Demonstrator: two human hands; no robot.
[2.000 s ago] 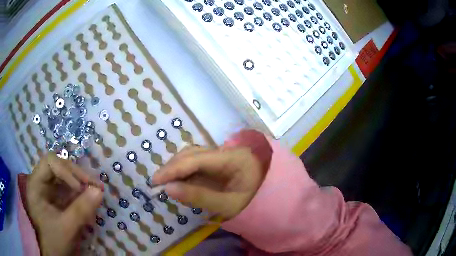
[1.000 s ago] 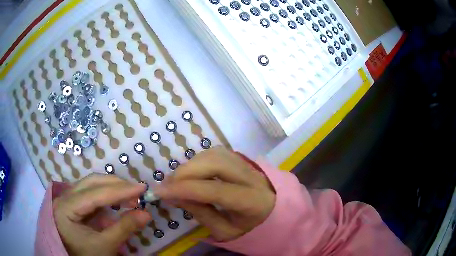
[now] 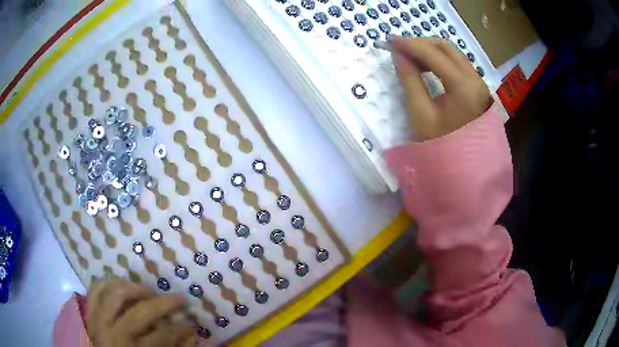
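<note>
The slotted holding tray (image 3: 197,159) lies nearest me, with round metal parts (image 3: 242,230) seated in rows in its lower right part. Loose silver washers (image 3: 112,162) are piled on its left side. My right hand (image 3: 441,88) is over the white parts tray (image 3: 332,95), its fingertips pinched on a small grey metal part (image 3: 382,45) near the seated rows. My left hand (image 3: 139,315) is blurred at the bottom edge, over the slotted tray's lower left corner; whether it holds anything cannot be told.
A blue parts bin (image 3: 7,244) with silver pieces is at the left edge. The white tray sits on a thick white stack. A brown cardboard sheet (image 3: 499,30) and a red label (image 3: 514,83) lie beyond it. Yellow tape (image 3: 305,288) edges the bench.
My hands were together over the slotted tray's lower rows. My right hand has moved up and right to the white tray; my left hand has dropped to the lower left.
</note>
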